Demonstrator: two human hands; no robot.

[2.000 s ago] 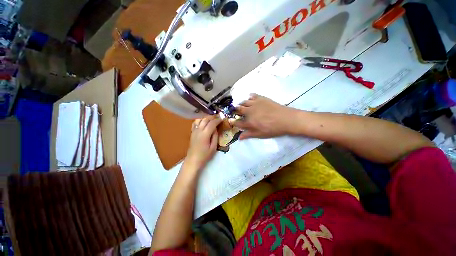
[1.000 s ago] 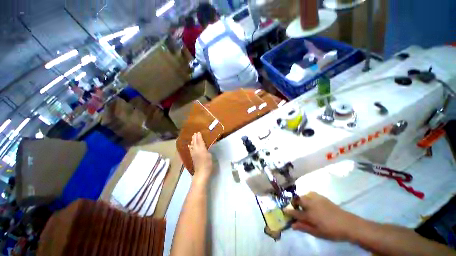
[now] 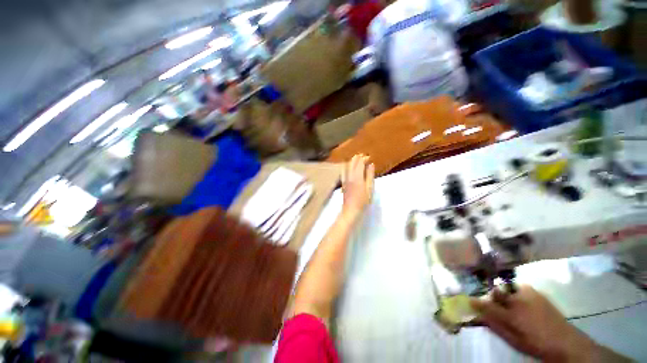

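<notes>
The image is blurred. My left hand is raised with fingers extended at the near edge of the pile of large tan pieces; nothing shows in it. My right hand is at the presser foot of the white sewing machine, fingers bent. Whether it holds anything cannot be made out. The yellow needle plate area shows beside its fingertips, with no panel on it.
A stack of brown panels stands left of the table. White-faced pieces lie on a cardboard sheet. A blue crate with white items is behind the machine. A person in light clothing is beyond the tan pile.
The view has swung up and left. The tan panel beside the needle two seconds ago is gone from there. My left hand went to the tan pile and is now at its near edge. My right hand stays by the needle.
</notes>
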